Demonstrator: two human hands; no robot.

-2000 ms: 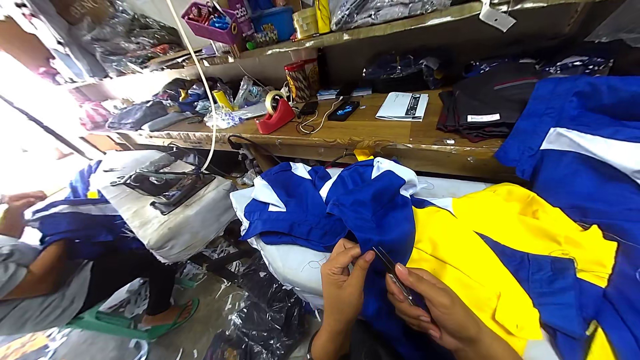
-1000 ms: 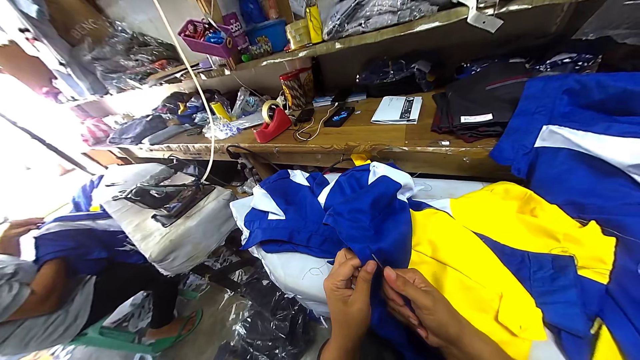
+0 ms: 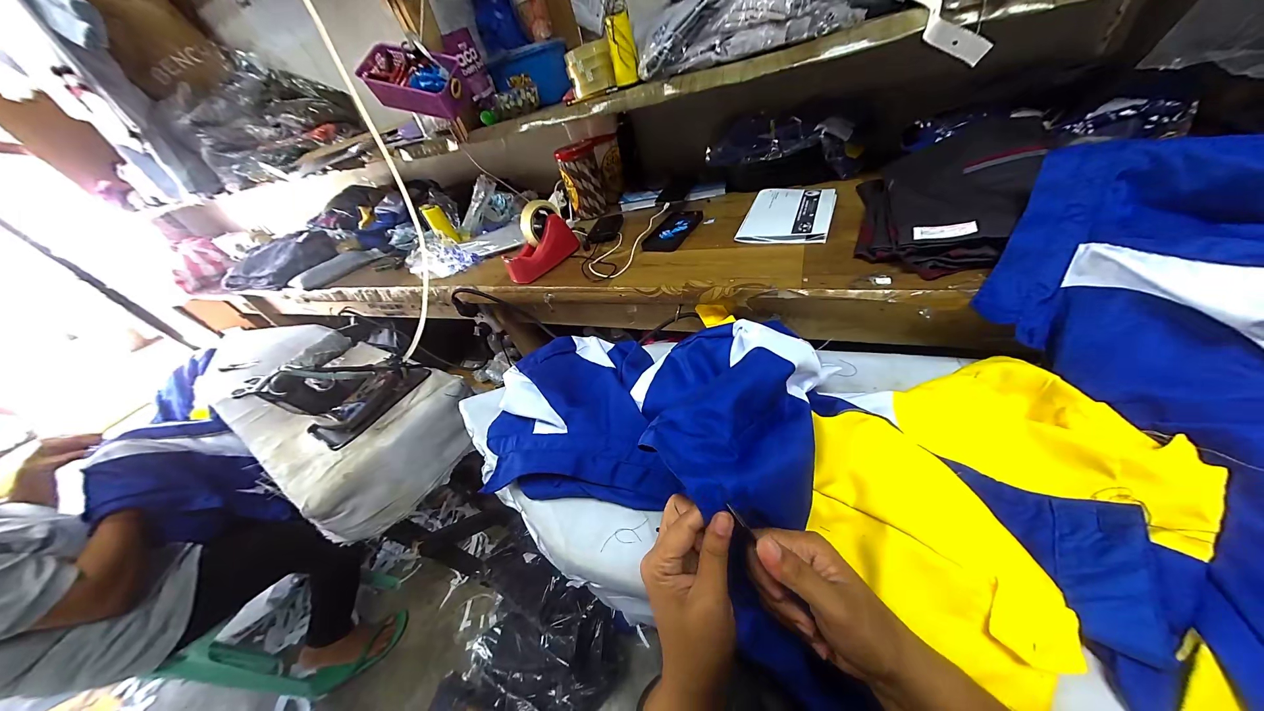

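Observation:
A blue, white and yellow garment (image 3: 731,434) lies bunched over a padded board with a pale cover (image 3: 583,538). Pinched at the garment's blue lower edge are the fingers of my left hand (image 3: 688,573). Close on its right, my right hand (image 3: 815,592) holds a thin dark metal tool (image 3: 739,519), its tip at the cloth by my left thumb. The tool's lower part is hidden in my palm, so its kind cannot be told. Yellow cloth (image 3: 918,504) spreads to the right of my hands, with more blue and white cloth (image 3: 1155,286) beyond.
Behind the board runs a wooden table (image 3: 721,281) with a red tape dispenser (image 3: 545,247), a phone (image 3: 673,230), a printed booklet (image 3: 787,215) and folded dark clothes (image 3: 958,197). An iron (image 3: 351,395) rests on a padded surface at left, near a seated person (image 3: 128,583). A plastic bag (image 3: 543,632) lies below.
Two seconds ago the dark tool stood out between my hands; one second ago it was mostly out of sight, and now its tip shows at the cloth edge. Both hands stay close together.

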